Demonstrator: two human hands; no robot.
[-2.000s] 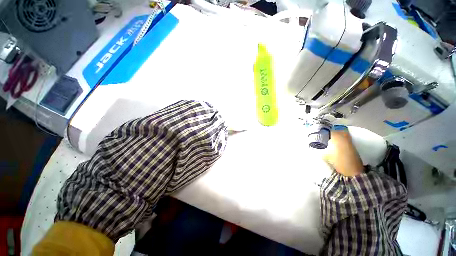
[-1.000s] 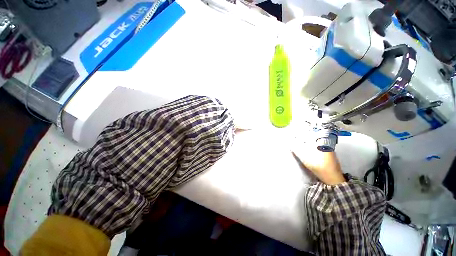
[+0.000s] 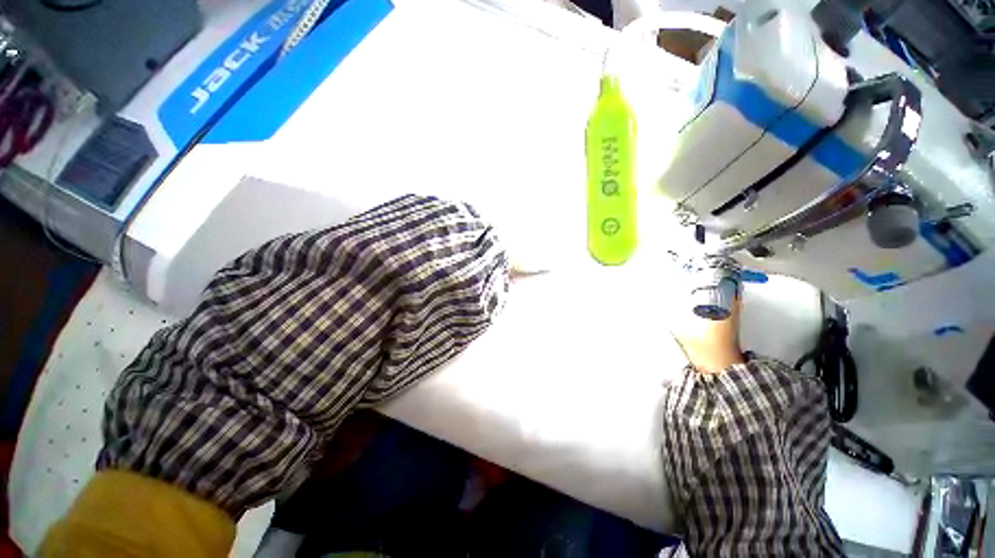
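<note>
A large white cloth panel (image 3: 524, 403) lies on the machine table and hangs over its front edge. My left hand (image 3: 529, 274) lies on it, mostly washed out by glare beyond the checked sleeve; its fingers cannot be made out. My right hand (image 3: 711, 338) is beside the needle area, partly behind the grey cylinder (image 3: 715, 294); wrist and back of the hand show, the fingers are lost in glare. The white sewing machine head (image 3: 780, 120) with a blue stripe stands above the right hand.
The lime-green work light (image 3: 611, 185) is behind the hands. Black-handled shears (image 3: 837, 371) and slim black snips (image 3: 862, 447) lie at right. A dotted panel (image 3: 66, 403) hangs at left. A dark slab (image 3: 106, 166), red-handled scissors (image 3: 24, 118) and a grey box (image 3: 115, 44) are upper left.
The camera view has shifted. Compared with two seconds ago, my right hand and sleeve have moved left relative to the grey cylinder. My left sleeve has stayed nearly in place.
</note>
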